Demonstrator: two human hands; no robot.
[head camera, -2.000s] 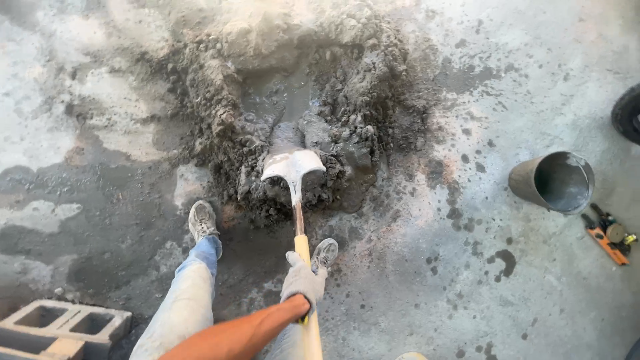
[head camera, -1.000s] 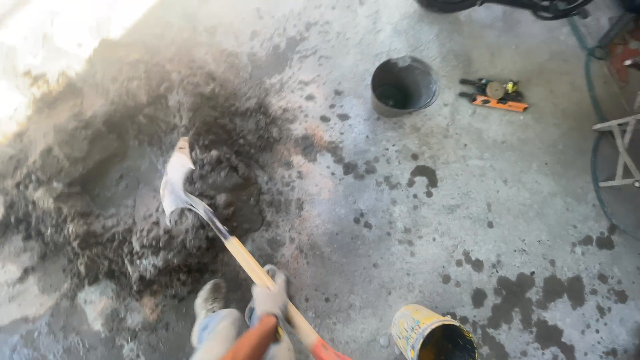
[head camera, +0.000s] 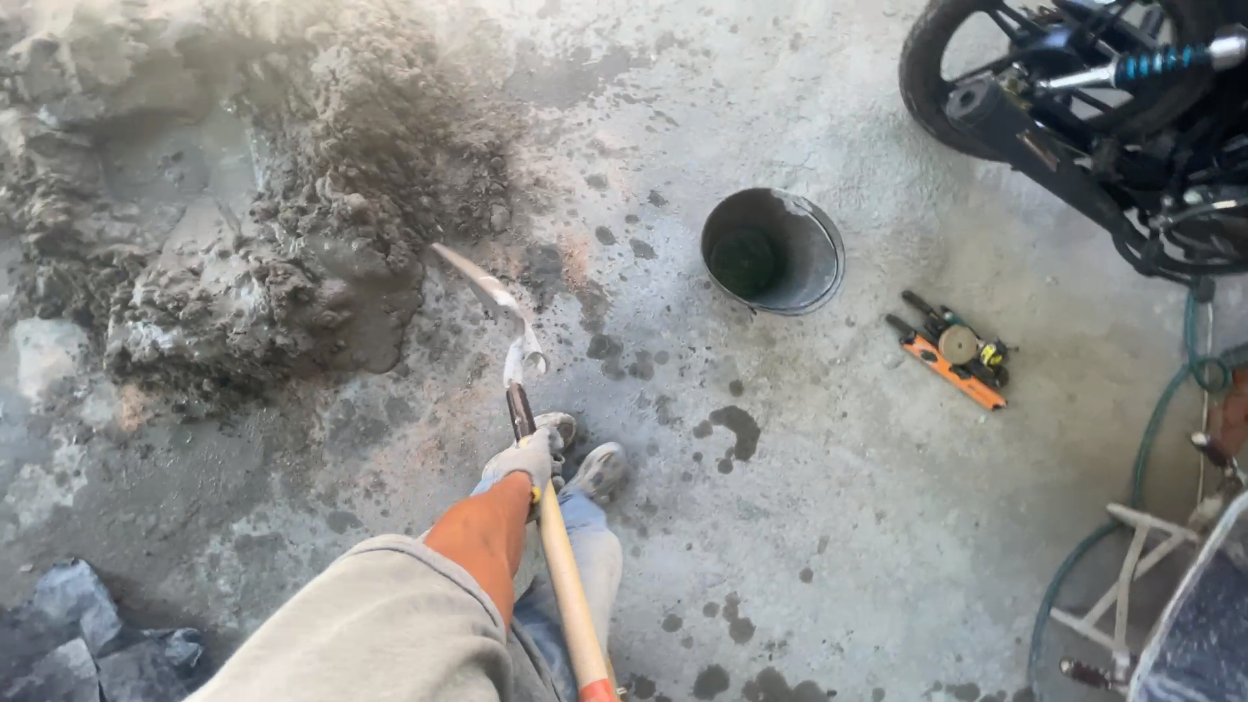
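My left hand (head camera: 525, 458), in a light work glove, grips the wooden shaft (head camera: 570, 585) of a shovel close to its metal socket. The shovel's metal blade (head camera: 485, 285) is seen nearly edge-on beside the right edge of a heap of wet grey mortar or concrete (head camera: 322, 234); whether it touches the floor I cannot tell. Wet mix lies in a hollow in the heap. The shaft runs down to a red part at the bottom edge of the view. My right hand is not in view.
A dark bucket (head camera: 824, 255) stands right of the heap, near an orange-and-black tool (head camera: 951, 370) with other small tools. A motorcycle (head camera: 1063, 127) stands at upper right. A green hose (head camera: 1149, 458) and a metal frame (head camera: 1121, 585) are at right. Crumpled grey sheeting (head camera: 78, 634) lies lower left.
The shovel blade was over the heap in both earlier frames and is now at its right side, over the floor. My left hand keeps its grip. The view has swung right.
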